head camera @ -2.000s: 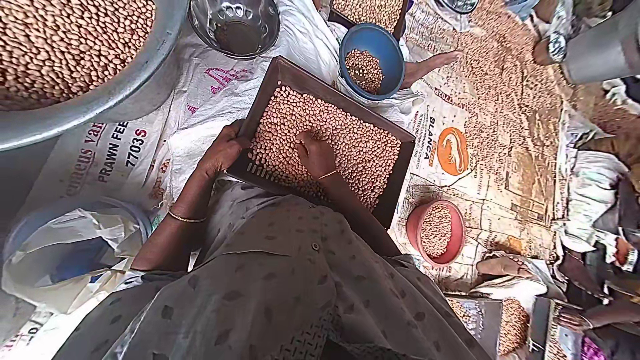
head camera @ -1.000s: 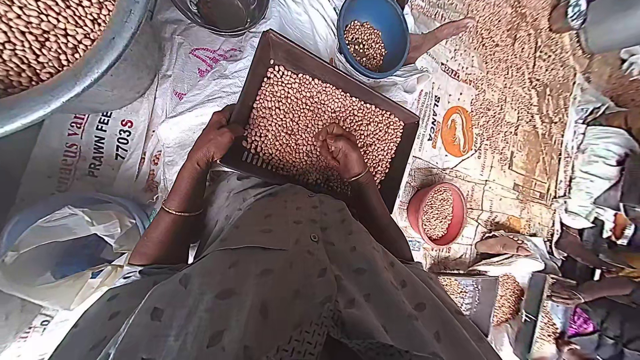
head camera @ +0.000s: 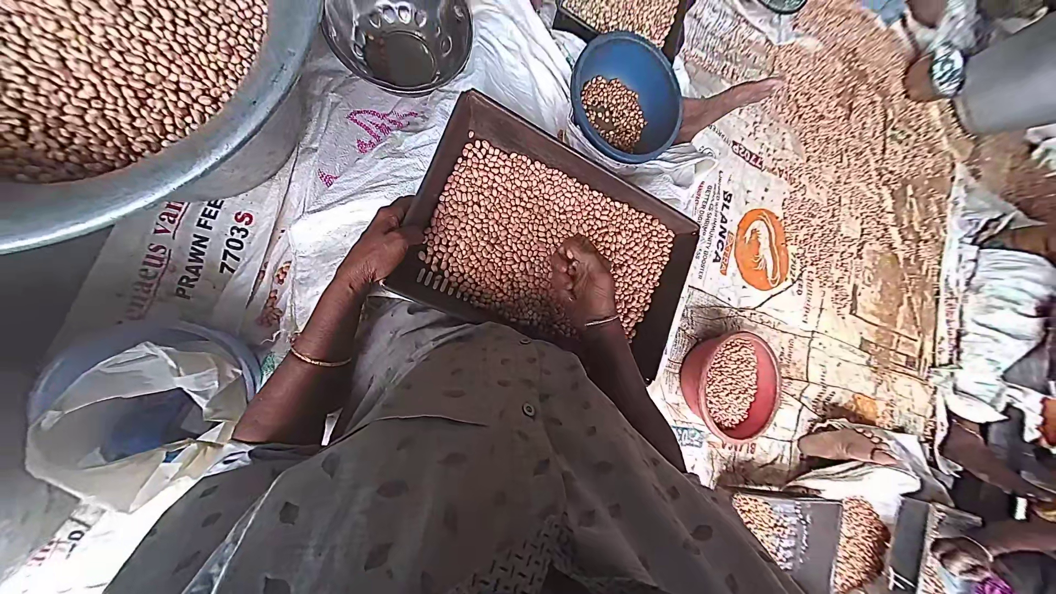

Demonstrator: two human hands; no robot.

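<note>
A dark rectangular tray (head camera: 528, 140) lies tilted across my lap, spread with pinkish-brown peanuts (head camera: 503, 223). My left hand (head camera: 384, 246) grips the tray's left rim, its thumb on top and the other fingers hidden behind the edge. Over the peanuts, right of the middle, my right hand (head camera: 582, 276) has its fingers curled in; whether peanuts are inside them cannot be seen. A thin bangle circles each wrist. Near the tray's lower left corner, slots show in its floor.
A large metal basin (head camera: 280, 99) of peanuts stands upper left, beside a steel bowl (head camera: 398, 41). Beyond the tray are a blue bowl (head camera: 667, 107) and a red bowl (head camera: 691, 384), both holding peanuts. A plastic-lined blue tub (head camera: 49, 371) sits left. Other people's limbs and trays are at right.
My right hand has shifted slightly over the peanuts and its fingers have curled differently. My left hand has stayed on the tray's rim.
</note>
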